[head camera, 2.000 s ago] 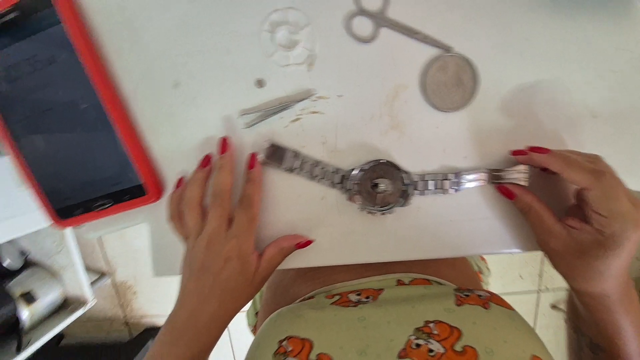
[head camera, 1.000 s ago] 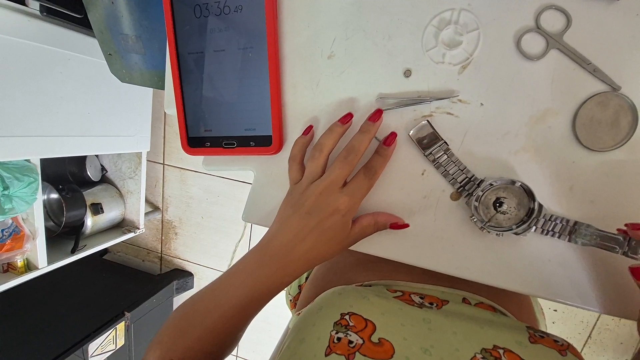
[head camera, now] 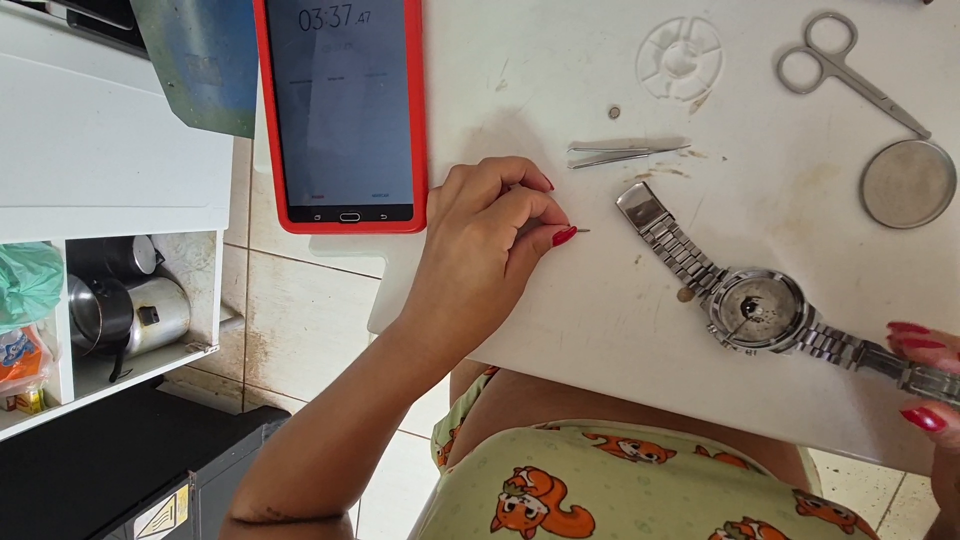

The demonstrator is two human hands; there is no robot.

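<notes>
My left hand (head camera: 495, 232) pinches a thin metal piece (head camera: 583, 230) between thumb and fingers; most of it is hidden. At the right edge, my right hand (head camera: 926, 375), partly out of frame, holds one end of the metal band of a wristwatch (head camera: 757, 309). The watch lies with its round case exposed, a dark spot near the middle. A small round brownish piece (head camera: 685, 294) lies beside the band. Above the clasp are metal tweezers (head camera: 626, 152) and a button cell (head camera: 615, 112). A round metal disc (head camera: 907, 184), likely the case back, touches the tip of small scissors (head camera: 862, 86).
A tablet in a red case (head camera: 418, 120) lies left of my left hand, showing a running timer. A clear plastic ring with spokes (head camera: 680, 60) lies at the table's back. Left of the white table (head camera: 570, 322), a cabinet holds metal pots (head camera: 161, 311).
My left hand has gone from lying spread on the table to pinching the thin metal piece. My right hand stays at the band's end. The view has shifted left.
</notes>
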